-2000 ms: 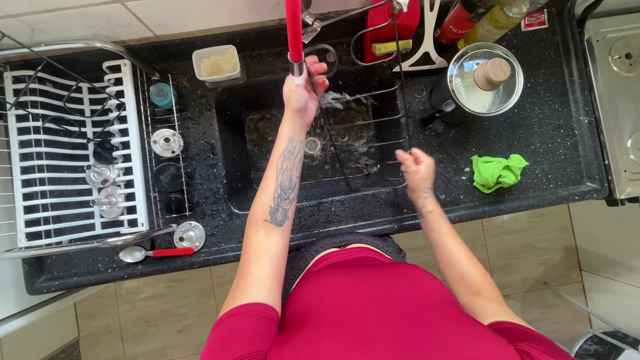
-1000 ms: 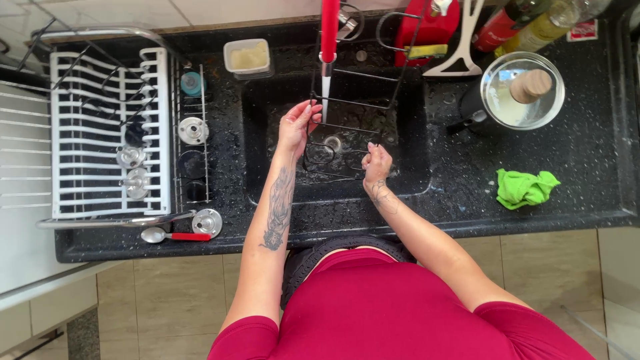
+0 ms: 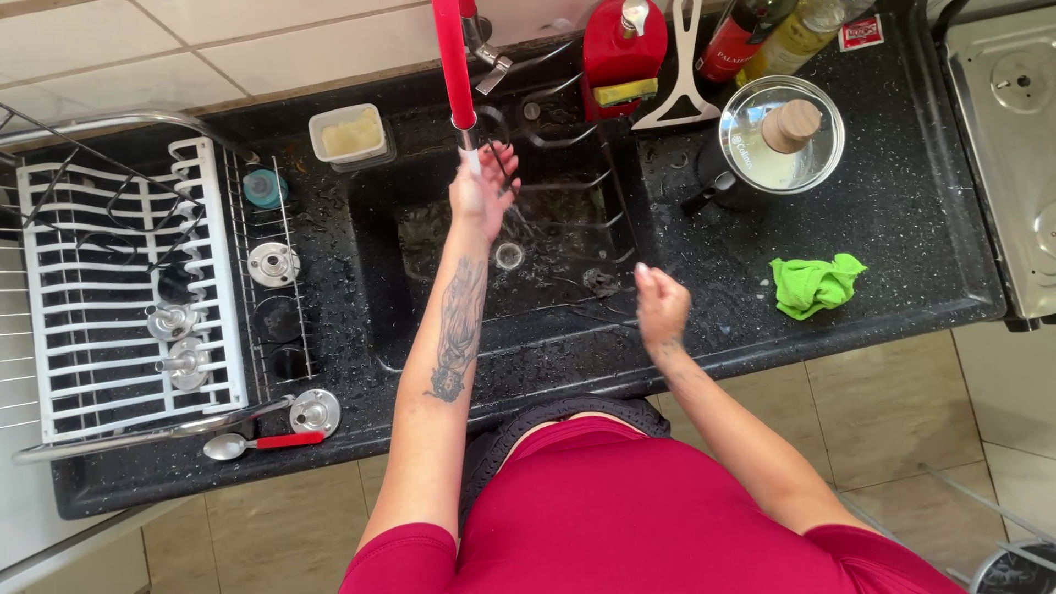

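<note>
A black wire stove grate (image 3: 615, 219) is tilted over the dark stone sink (image 3: 388, 330). My right hand (image 3: 662, 307) is closed at the grate's near right edge, by the sink's right rim. Beneath the spout of the red faucet (image 3: 454, 62), my left hand (image 3: 485, 188) has its fingers spread in the running water, beside a wire of the grate. Its grip on that wire, if any, is blurred. Water lies in the basin around the round drain (image 3: 508, 256).
Left stands a white dish rack (image 3: 132, 285) with burner parts; a spoon (image 3: 227, 446) lies before it. A plastic tub (image 3: 348, 134) sits behind the sink. To the right are a lidded pot (image 3: 780, 136), a green cloth (image 3: 817, 285), bottles (image 3: 747, 37) and a red sponge holder (image 3: 624, 49).
The grate has been raised and shifted right from lower in the basin. My left hand has moved up to the spout and its fingers have spread; my right hand has moved right.
</note>
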